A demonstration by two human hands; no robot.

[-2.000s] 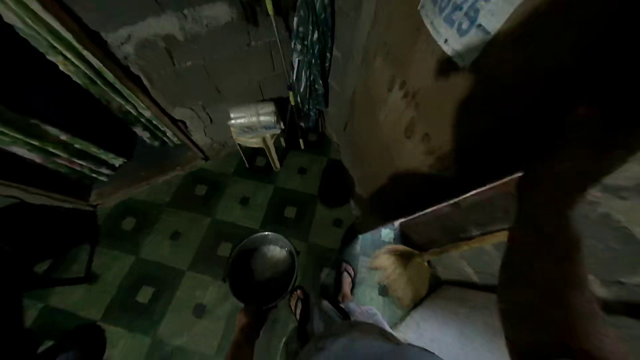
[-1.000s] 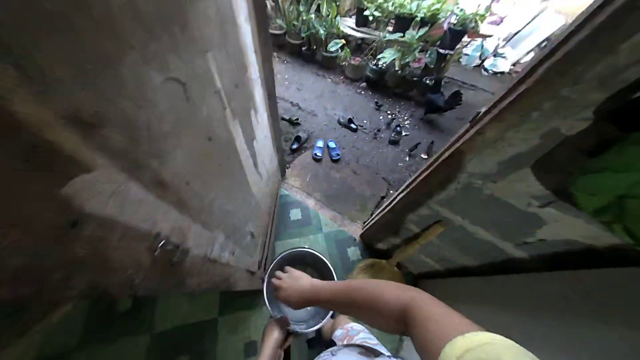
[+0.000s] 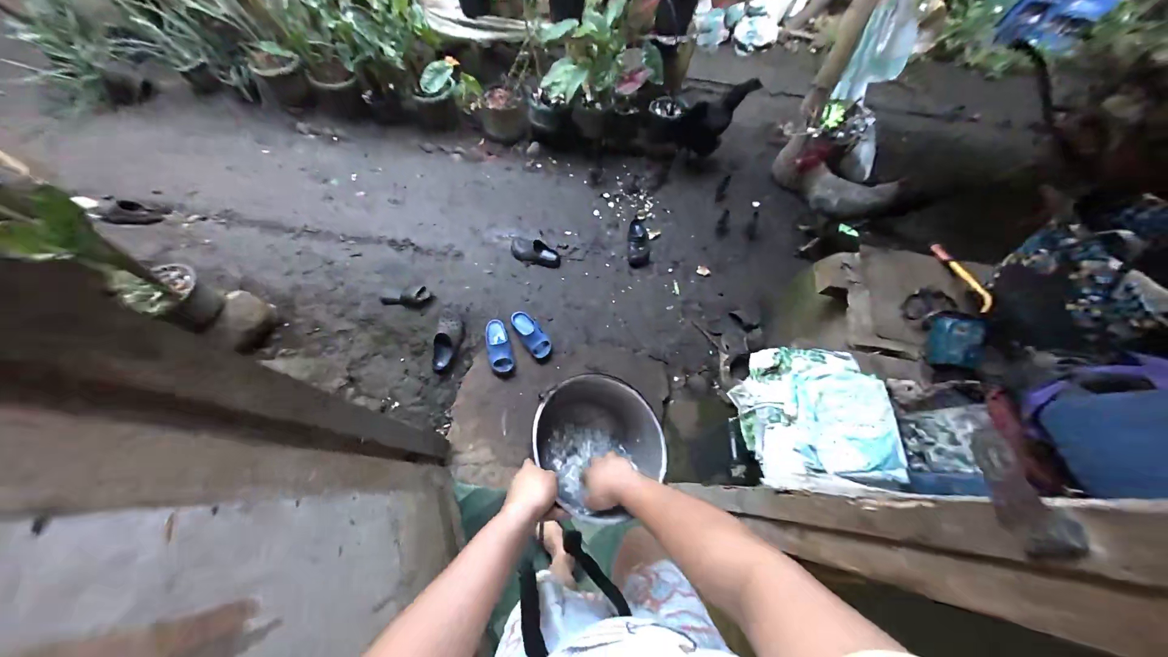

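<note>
My left hand (image 3: 534,493) grips the near left rim of a round metal pot (image 3: 643,427), with its fingers partly hidden by the rim. Down inside the pot is my right hand (image 3: 610,480), at the near right side, touching a clear or whitish content (image 3: 579,454) that looks like water; its fingertips are hidden, so whether they hold anything is unclear. The pot is over a concrete step (image 3: 493,415), just outside the doorway.
Blue slides (image 3: 499,347) and dark clogs (image 3: 637,243) lie on wet ground. A black hen (image 3: 712,119) stands near potted plants (image 3: 584,82), with chicks around scattered bits. Right of the step are a plastic sack (image 3: 821,415) and a blue container (image 3: 1109,438). A wall (image 3: 365,538) borders the left.
The view has gone from the dark room with the tiled floor, through the doorway, to the yard. The pot has come along; my right hand was over it one second ago and is now lower inside.
</note>
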